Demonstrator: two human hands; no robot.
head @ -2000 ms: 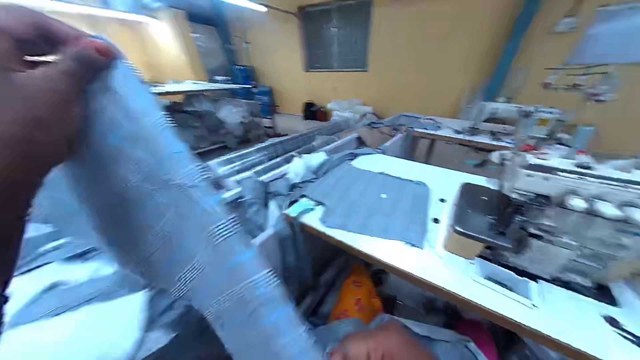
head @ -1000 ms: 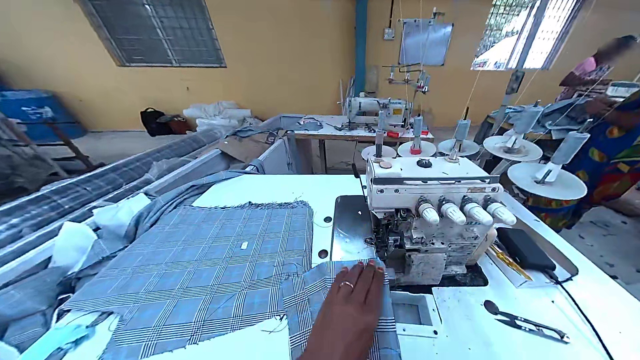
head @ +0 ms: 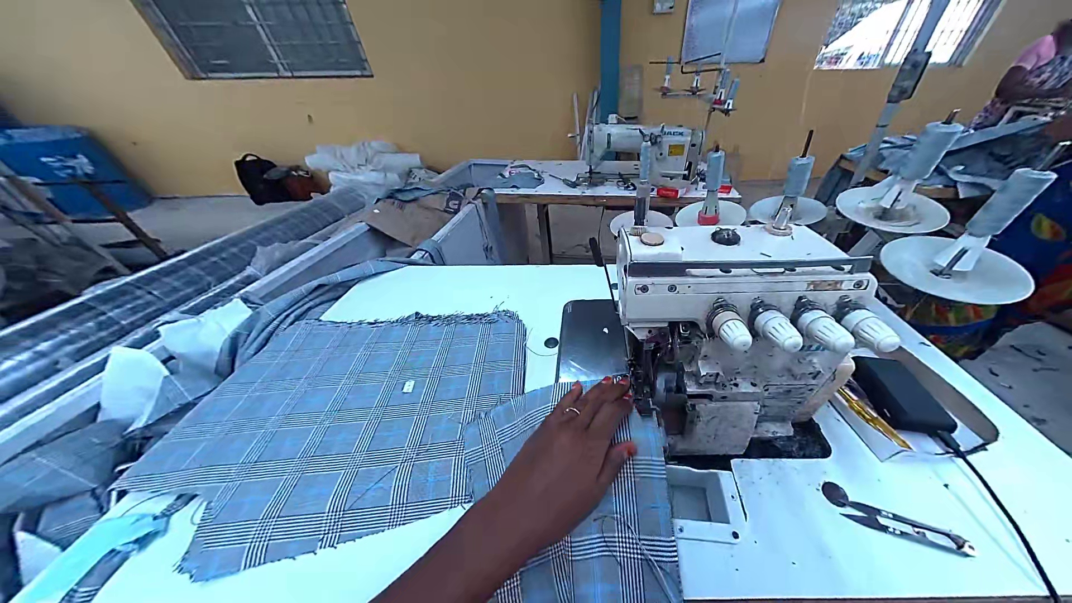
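Observation:
My left hand (head: 578,444) lies palm down on a blue-grey plaid fabric piece (head: 586,548), fingers stretched toward the needle area of a white overlock sewing machine (head: 745,293). The hand presses on the cloth without gripping it, and a ring shows on one finger. The top edge of this piece reaches the machine's dark metal plate (head: 593,339). To its left a larger plaid piece (head: 360,402) is spread on the white table, with a small white tag (head: 408,386) on it. My right hand is out of view.
Thread snips (head: 900,519) and a black device (head: 903,394) with a cable lie right of the machine. Thread cones (head: 925,155) stand behind it. Cloth heaps (head: 75,456) edge the table's left side. Another sewing machine (head: 645,151) stands beyond. A person (head: 1034,75) is at the far right.
Two seconds ago a hand held plaid cloth raised at the left. One second ago my left hand was on the cloth beside the machine, where it remains. The view has turned right since the first frame.

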